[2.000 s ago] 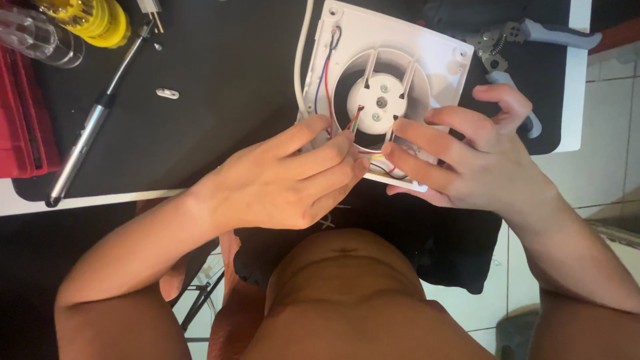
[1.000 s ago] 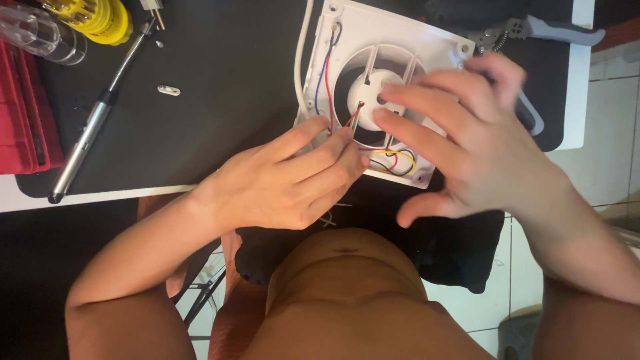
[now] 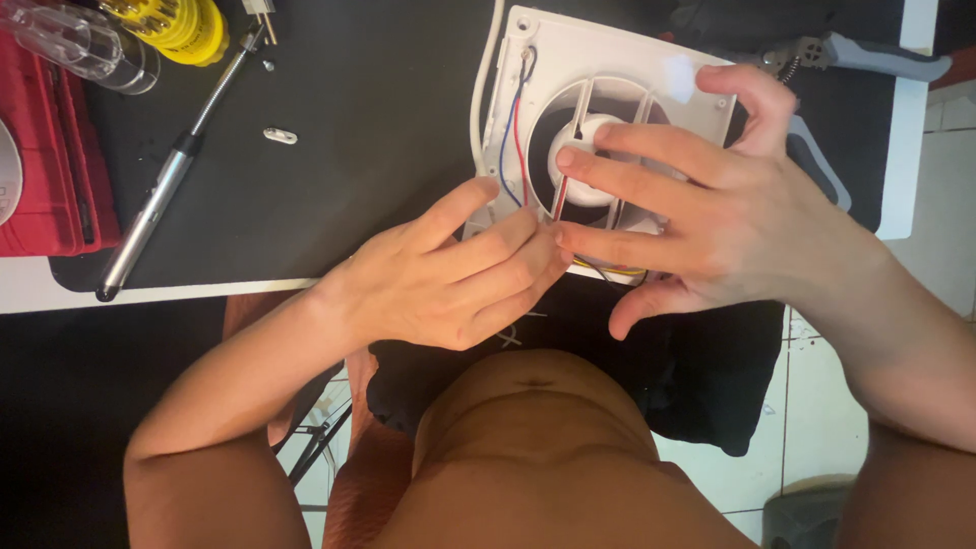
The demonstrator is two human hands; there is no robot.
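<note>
A white plastic fan housing (image 3: 663,49) lies on the black mat near the table's front edge, its round motor hub (image 3: 583,187) in the opening. A blue wire (image 3: 505,145) and a red wire (image 3: 518,145) run down its left side; yellow and black wires (image 3: 610,268) show at the front edge. My left hand (image 3: 457,274) is at the housing's lower left corner, fingertips bent over the wires; whether they pinch one is hidden. My right hand (image 3: 701,206) is spread over the hub and the ribs, two fingertips at the hub and another near my left fingertips.
A white cable (image 3: 480,91) runs along the housing's left side. Wire strippers (image 3: 854,57) with grey handles lie at the right. On the left are a silver telescopic tool (image 3: 156,206), a small white plastic piece (image 3: 280,136), a yellow bit holder (image 3: 183,30), a clear container (image 3: 99,53) and a red case (image 3: 53,168).
My right hand has moved from the housing's lower right part to the left, over the hub. My left hand stays at the lower left corner of the housing.
</note>
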